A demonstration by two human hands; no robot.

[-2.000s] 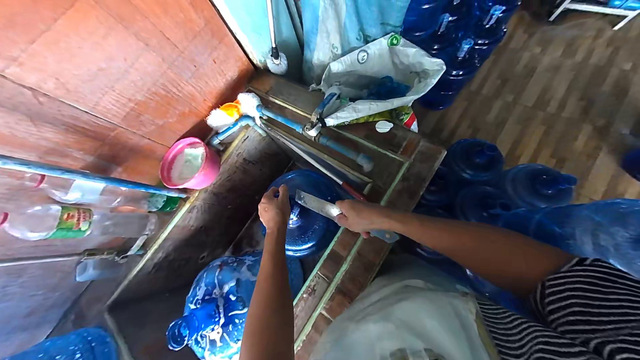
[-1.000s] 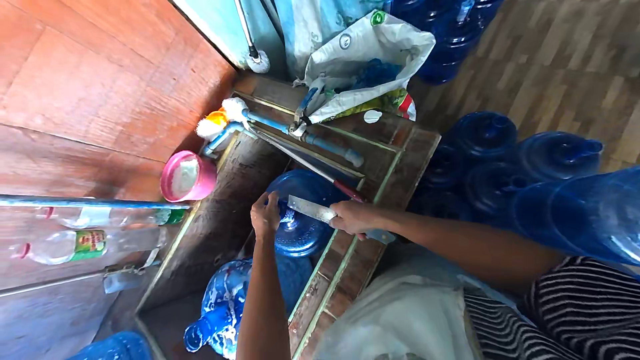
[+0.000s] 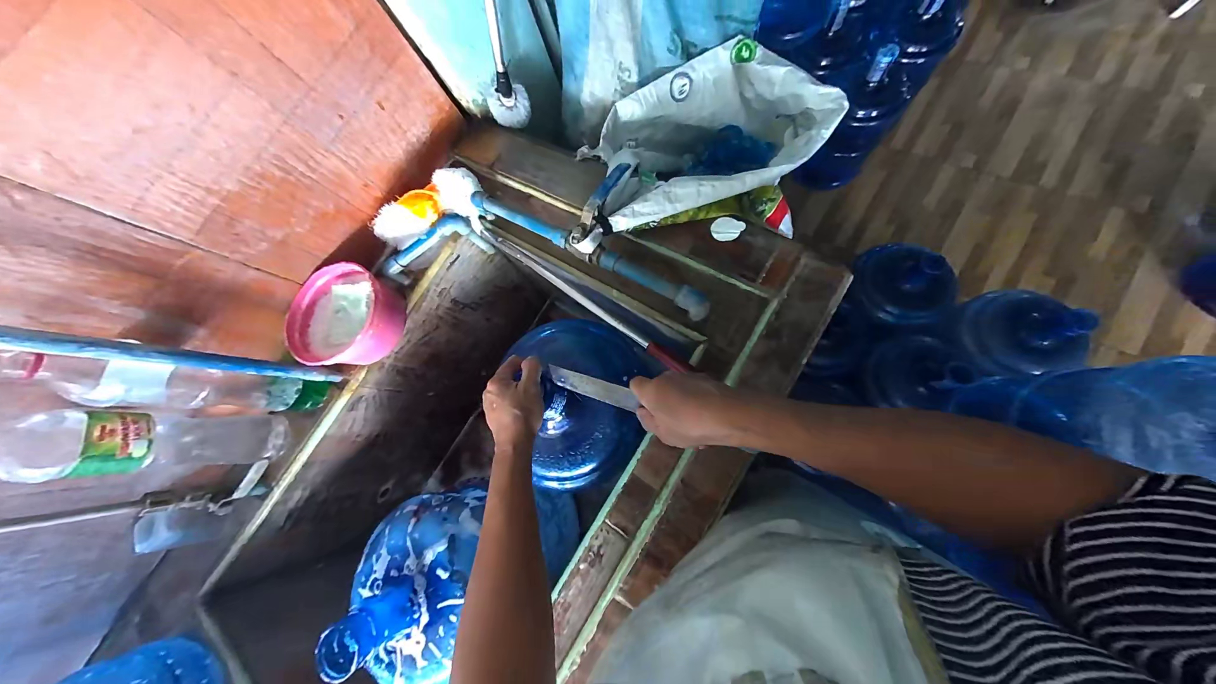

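Observation:
My right hand (image 3: pixel 676 408) is closed around the handle of a wide flat blade (image 3: pixel 596 389), which looks like a knife or scraper. The blade reaches left over a large blue water jug (image 3: pixel 584 446) standing in the tiled basin. At the jug's top, my left hand (image 3: pixel 514 399) has thumb and fingers pinched together by the blade's tip; whether it grips the jug's neck or something small cannot be told. Below, a second blue jug (image 3: pixel 418 560) with white foam on it lies tilted, its mouth toward the lower left.
Around the basin are a tiled ledge (image 3: pixel 655 484), a blue pipe with valve (image 3: pixel 636 275), a pink bucket (image 3: pixel 375 328) and a white sack (image 3: pixel 807 104). A long red-handled tool (image 3: pixel 608 315) leans by the jug. More blue jugs (image 3: pixel 1021 332) stand at right.
Both hands stay at the top of the jug, with the blade still in my right hand. The view has shifted slightly.

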